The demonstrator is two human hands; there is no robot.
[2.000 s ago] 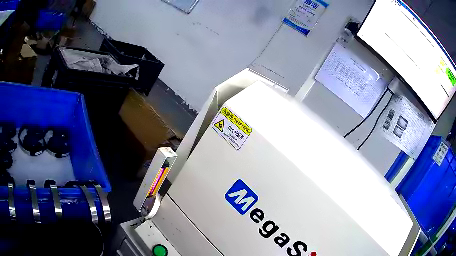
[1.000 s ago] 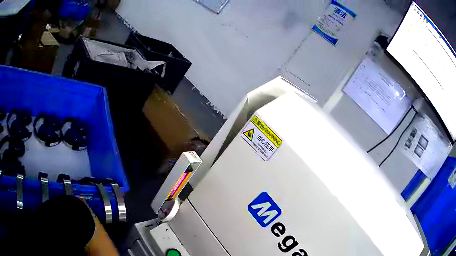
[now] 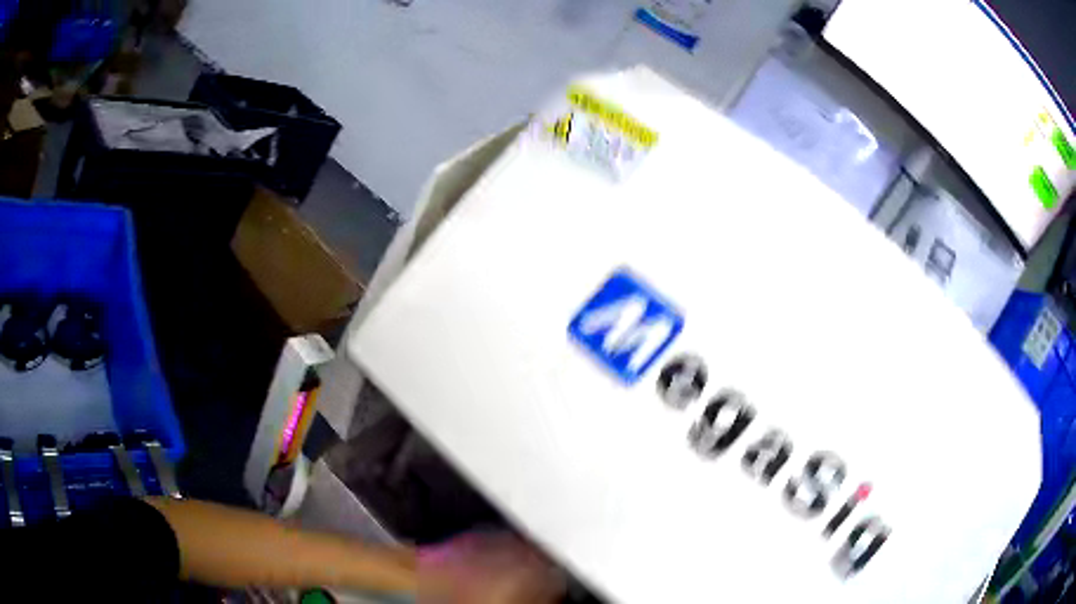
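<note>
The off-white test box lid (image 3: 496, 342) with the blue M logo and "MegaSig" is raised and blurred. A dark opening (image 3: 407, 472) shows under its left edge. My left hand (image 3: 490, 569) is at this opening, below the lid's lower edge; it is blurred, and its fingers and anything in them cannot be made out. My bare forearm and black sleeve come in from the lower left. My right hand is not in view.
The blue tote (image 3: 148, 389) at left holds black headphones (image 3: 77, 334), with silver metal bands (image 3: 54, 478) over its near edge. A light curtain bar (image 3: 287, 419) stands beside the box. Black crates (image 3: 177, 153) and a cardboard box (image 3: 289, 262) lie behind. A monitor (image 3: 956, 100) is upper right.
The lid has gone from closed to raised. My left forearm has extended right, bringing my hand to the opening. Green marks now show on the monitor. The view has shifted.
</note>
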